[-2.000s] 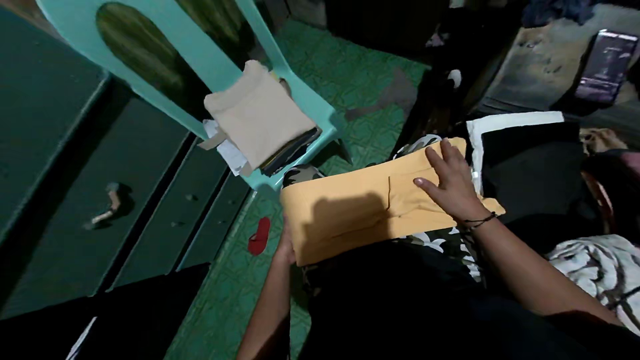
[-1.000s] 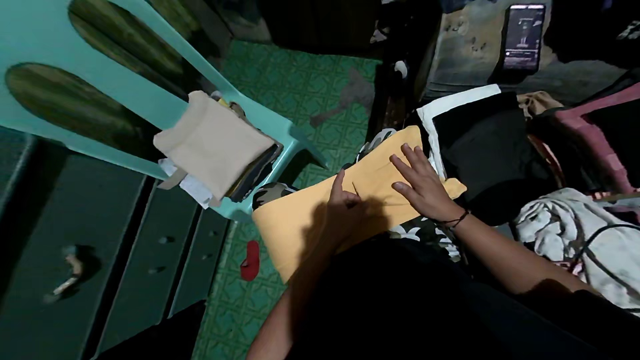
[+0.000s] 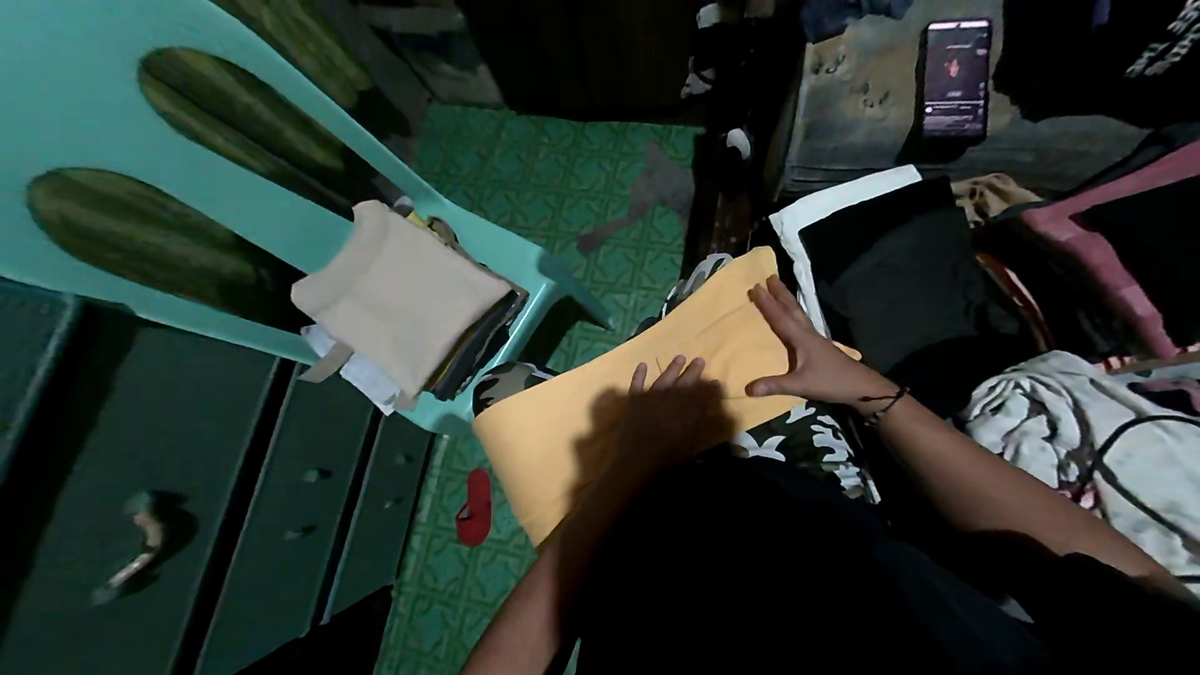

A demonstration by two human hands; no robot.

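A folded yellow cloth garment lies across my lap, over camouflage-patterned fabric. My left hand rests flat on its middle, fingers spread and partly in shadow. Near the garment's right end, my right hand presses on it with thumb and fingers apart; a dark bracelet circles that wrist. Neither hand grips the cloth. To the left, a stack of folded clothes with a beige one on top sits on the seat of a teal plastic chair.
Green drawers stand at left. A red slipper lies on the green patterned floor. At right are folded black cloth, a crumpled white cloth with a dark cord, pink cloth and a lit phone.
My left hand has moved from the garment's left edge onto its middle. My right hand stays near the right end. The view has shifted somewhat.
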